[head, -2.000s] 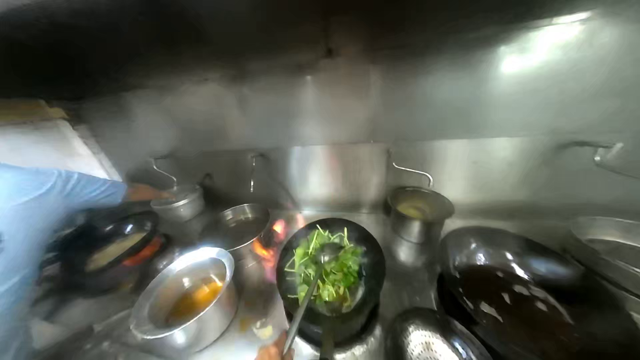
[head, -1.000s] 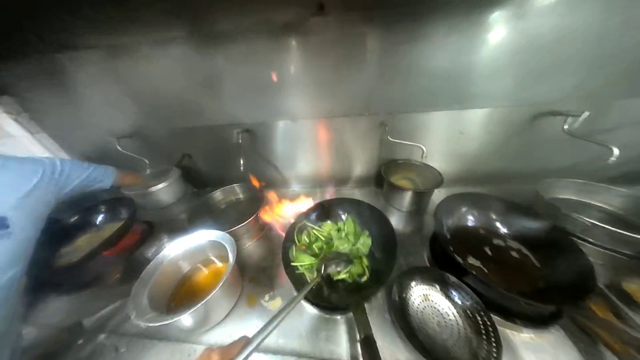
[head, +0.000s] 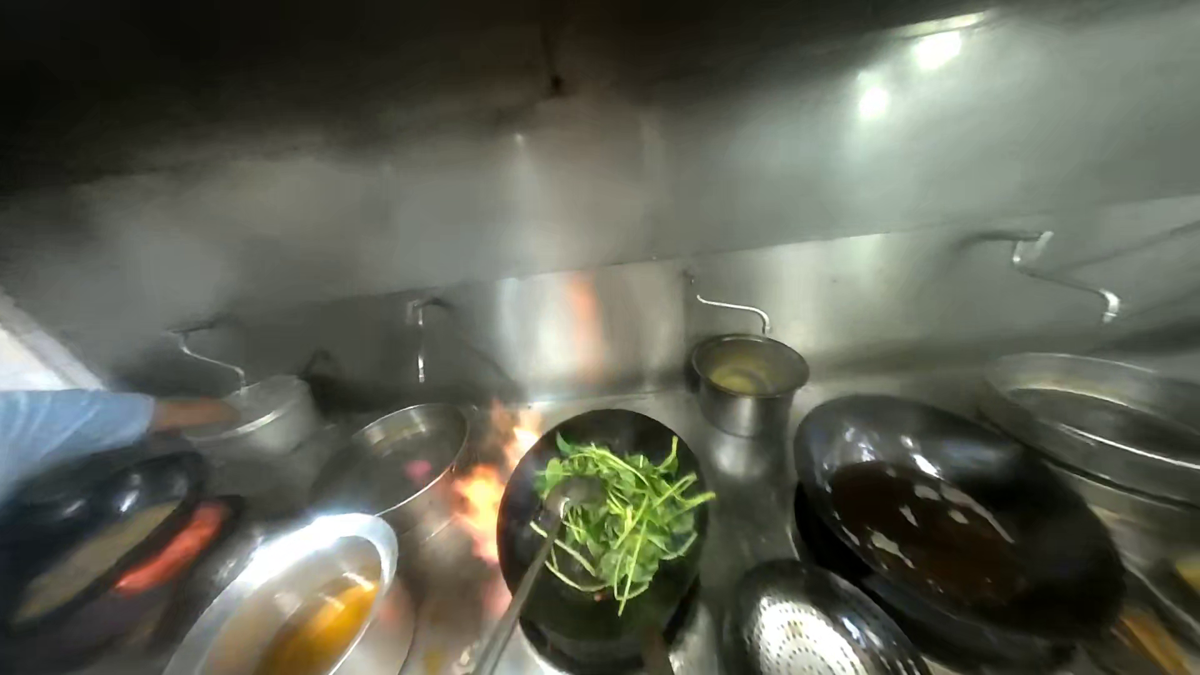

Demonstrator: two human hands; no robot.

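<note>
Leafy green vegetables with long stems (head: pixel 628 516) lie in a black wok (head: pixel 600 614) at bottom centre. The bowl of a metal ladle (head: pixel 530 581) rests against the greens' left side, and its handle runs down out of view. Neither of my hands shows. The wok's handle (head: pixel 656 653) points toward the bottom edge. Orange flames (head: pixel 487 487) rise along the wok's left side.
A metal pot of orange liquid (head: pixel 375 544) stands left; a perforated strainer (head: pixel 806 628) and a large wok of dark liquid (head: pixel 947 525) are right. Behind stands a small pot (head: pixel 747 403). A co-worker's arm (head: pixel 84 419) reaches over a pot at far left.
The hand seen earlier on the ladle has left the view. The greens have shifted and spread toward the wok's right side. Flames beside the wok are larger than two seconds ago.
</note>
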